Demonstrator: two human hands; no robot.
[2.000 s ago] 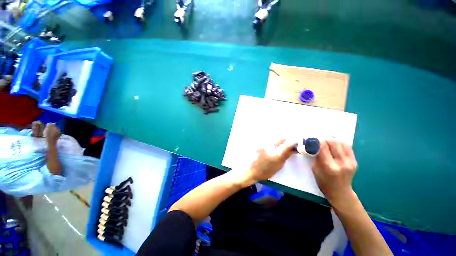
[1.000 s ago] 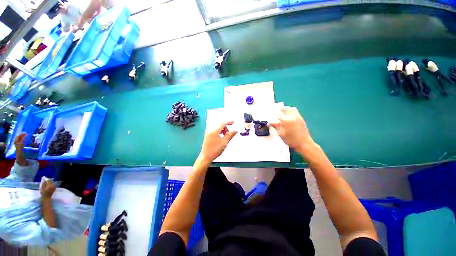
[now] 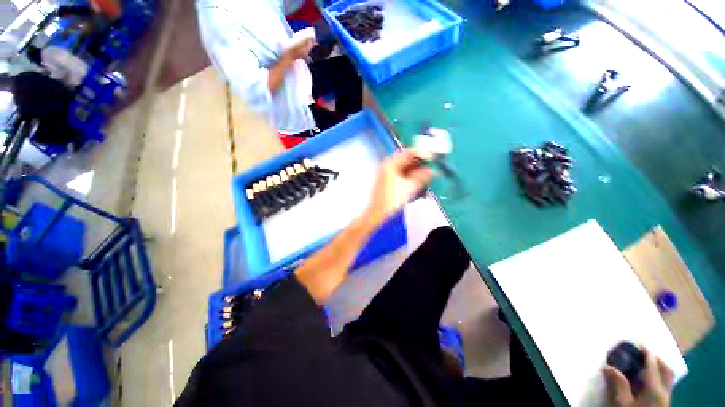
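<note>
My left hand (image 3: 395,184) is shut on a blurred figure (image 3: 433,145) with a white part and a dark trailing end, held over the bench edge beside the large blue tray (image 3: 253,233). Finished figures (image 3: 290,189), black with peach ends, lie side by side in that tray. My right hand (image 3: 641,385), cut off by the bottom edge, has its fingers on a round black block (image 3: 626,360) at the near right end of the white board (image 3: 584,306). A heap of small dark parts (image 3: 544,172) lies on the green bench.
Tan cardboard (image 3: 690,312) with a purple round item (image 3: 666,300) lies beyond the board. Part-assembled figures (image 3: 610,83) sit on the dark belt. A blue bin (image 3: 392,60) holds dark parts. A person in light blue (image 3: 253,49) sits beyond the tray. A second blue tray is below mine.
The view has swung left. My left hand has left the board and now holds a figure near the large tray. My right hand has come onto the black block.
</note>
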